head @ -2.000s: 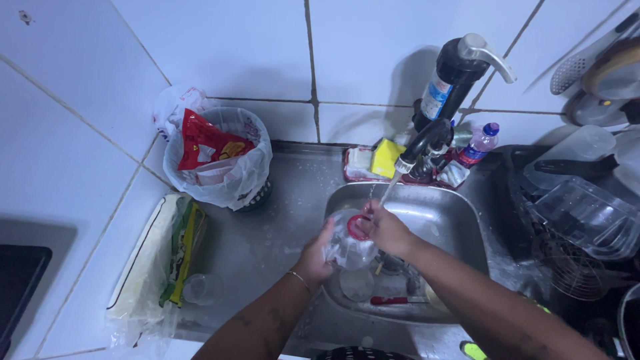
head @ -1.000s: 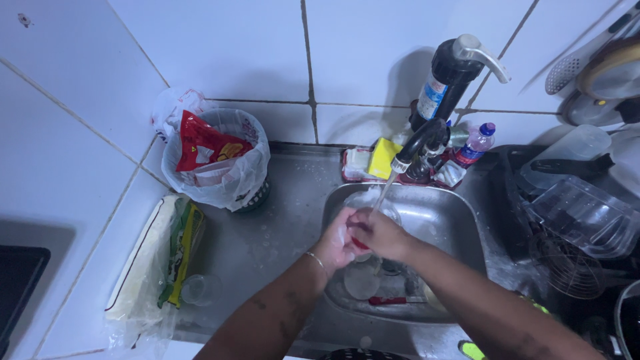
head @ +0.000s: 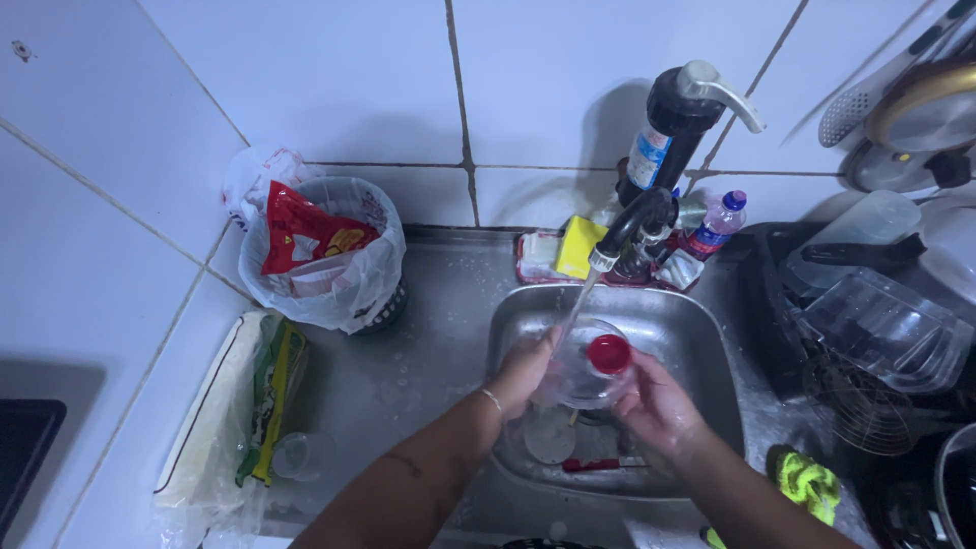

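Over the steel sink basin (head: 686,335), water runs from the black faucet (head: 637,221) onto a clear round lid or container (head: 583,381). On its right part sits a red cap or knob (head: 609,354). My left hand (head: 526,374) holds the clear piece by its left edge, and my right hand (head: 657,400) grips it on the right, its fingers by the red part. Below, in the basin, lie a clear round item (head: 549,436) and a red-handled utensil (head: 591,464), partly hidden.
Behind the basin are a yellow sponge (head: 581,245) and a bottle (head: 717,225). A lined waste basket (head: 335,305) and plastic packages (head: 221,412) stand left. To the right are a dish rack with clear containers (head: 888,328) and a bright green cloth (head: 808,484).
My hands have moved apart from their closer position one second ago. The clear piece and its red part, largely covered by my hands then, now show between them.
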